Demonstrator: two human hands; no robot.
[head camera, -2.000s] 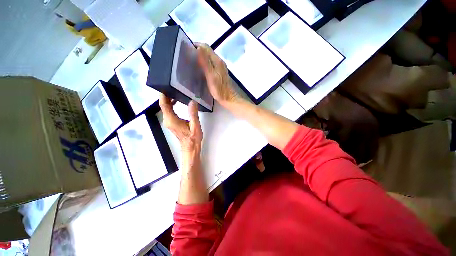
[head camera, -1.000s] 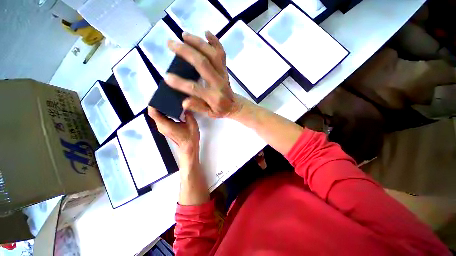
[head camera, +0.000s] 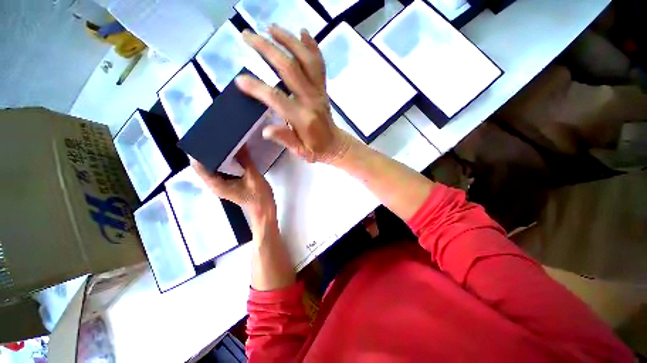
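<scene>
A black box base (head camera: 225, 122) is tilted above the white table, one black side facing up and its white inner tray side partly showing below. My left hand (head camera: 245, 186) grips the box at its lower end, with the thumb on the tray side. My right hand (head camera: 301, 106) is spread over the box's upper right end, its fingers apart. One fingertip is at the box's top edge; whether it presses there cannot be told. The far end of the box is partly hidden behind my right hand.
Filled boxes (head camera: 367, 81) with white tops lie in rows beyond and to both sides of the held box. A large brown shipping carton (head camera: 60, 202) stands at the left. White stacks (head camera: 159, 28) and a yellow item (head camera: 126, 44) are at the far edge.
The held box has turned from its long side and tray face showing to a flatter tilt, and moved left. My right hand has come off the tray face, its fingers spreading open.
</scene>
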